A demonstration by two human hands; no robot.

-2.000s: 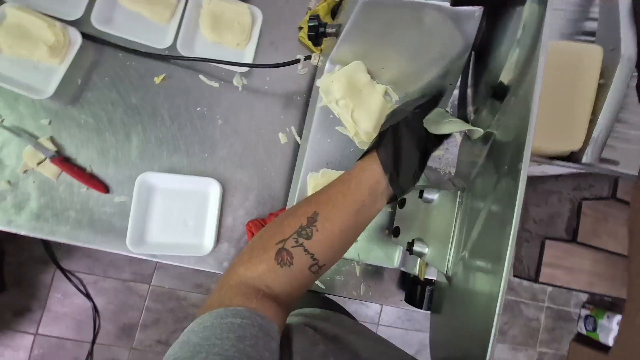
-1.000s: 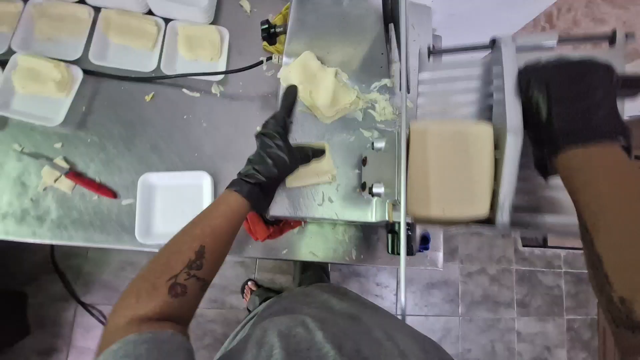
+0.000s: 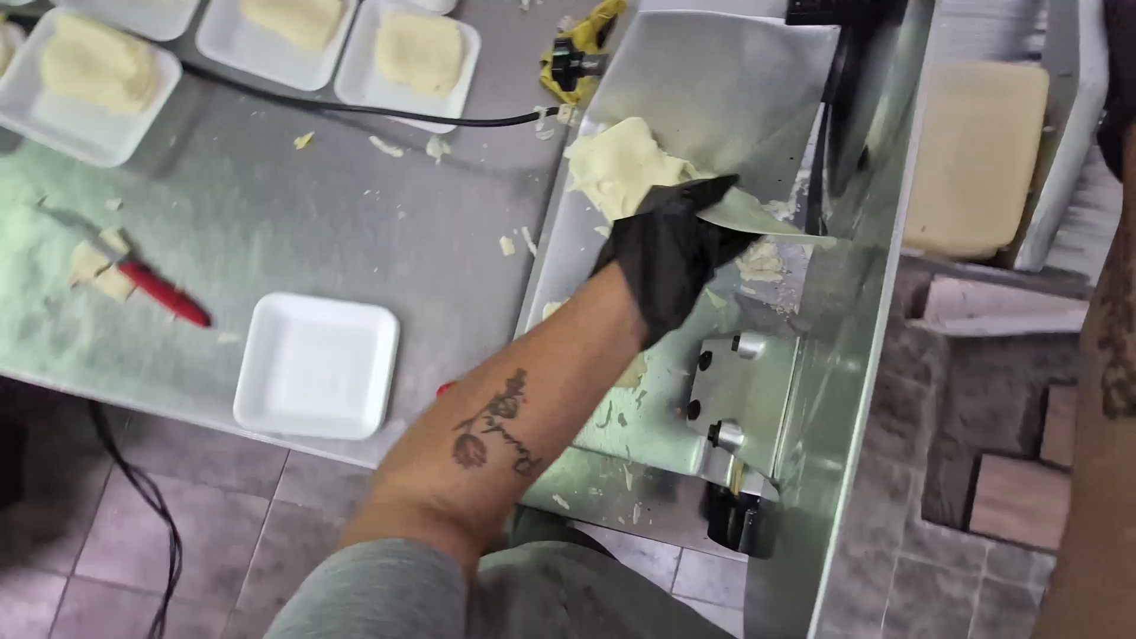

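My left hand (image 3: pixel 670 253), in a black glove, is at the slicer's blade side with a thin cheese slice (image 3: pixel 754 217) between its fingers. The slice reaches to the slicer's blade guard plate (image 3: pixel 856 355). Beside my fingers a pile of cheese slices (image 3: pixel 626 164) lies on the slicer's metal tray (image 3: pixel 710 71). My right hand (image 3: pixel 1116 133), black-gloved, shows only in part at the right edge, beside the carriage; its grip is hidden. A block of cheese (image 3: pixel 976 160) sits on the slicer's carriage (image 3: pixel 1069 133).
On the steel table (image 3: pixel 426 231) lie a white foam tray (image 3: pixel 317 366), a red-handled knife (image 3: pixel 164 291) across cheese scraps (image 3: pixel 93 266), and a black cable (image 3: pixel 355 113). Foam trays with cheese (image 3: pixel 98 67) stand at the upper left. A yellow cloth (image 3: pixel 586 44) is by the slicer's black knob (image 3: pixel 568 64).
A second ago my left hand was open over the lower cheese pieces; now it is up by the blade with a slice. My right hand was in fuller view then, beside the carriage.
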